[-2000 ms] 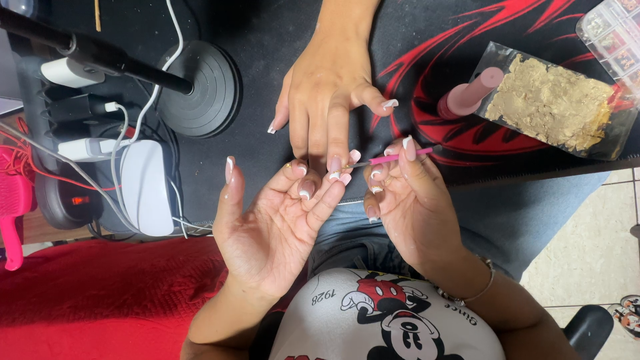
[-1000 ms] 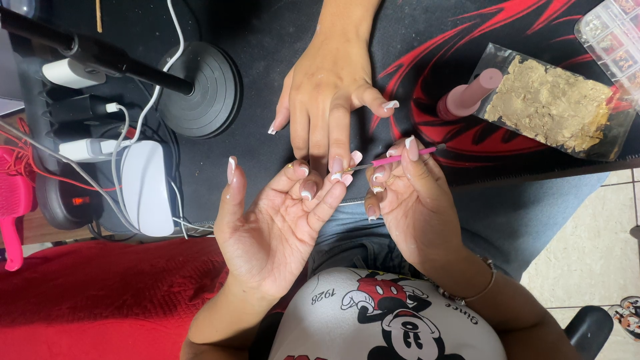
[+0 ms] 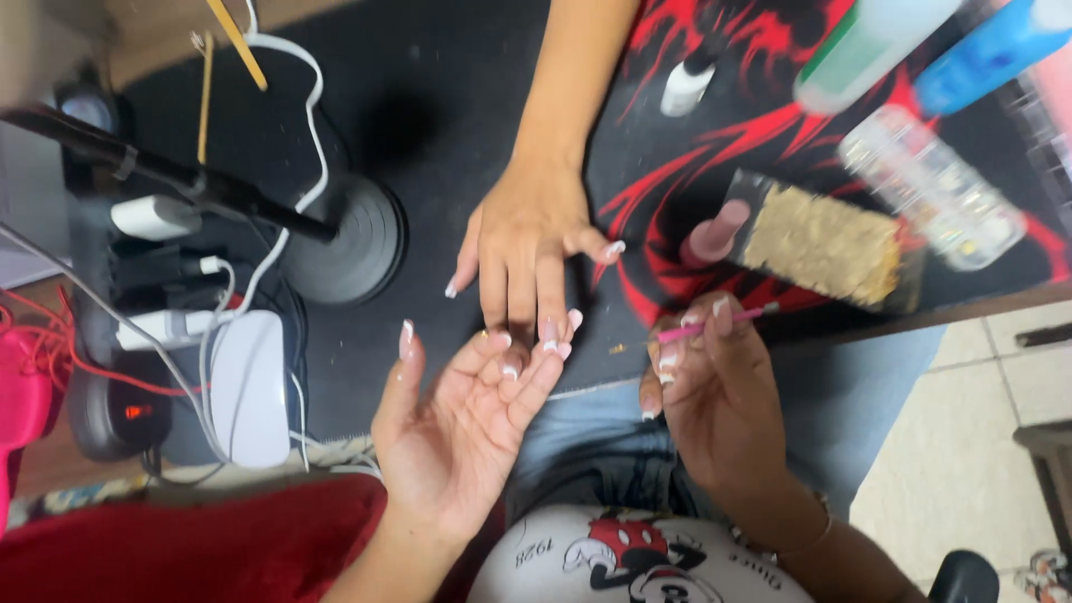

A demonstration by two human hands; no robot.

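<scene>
My left hand (image 3: 469, 410) is palm up, its fingertips under and around the fingertips of another person's hand (image 3: 536, 226), which lies palm down on the black and red mat. That hand's nails have white tips. My right hand (image 3: 720, 394), to the right, holds a thin nail brush with a pink handle (image 3: 682, 332) between thumb and fingers. The brush's fine tip points left, apart from the nails, with a small golden bit near it. Part of the other person's fingertips is hidden behind my left fingers.
A round black stand base (image 3: 347, 243), white cables and a white device (image 3: 249, 389) are at left. At right lie a pink bottle (image 3: 712, 239), a packet of gold foil (image 3: 821, 243), a clear decoration case (image 3: 934, 188), a small white bottle (image 3: 687, 86) and larger bottles (image 3: 863, 50).
My right hand has drawn the brush away to the right from the other person's fingertip. The view has shifted, showing more of the mat and bottles.
</scene>
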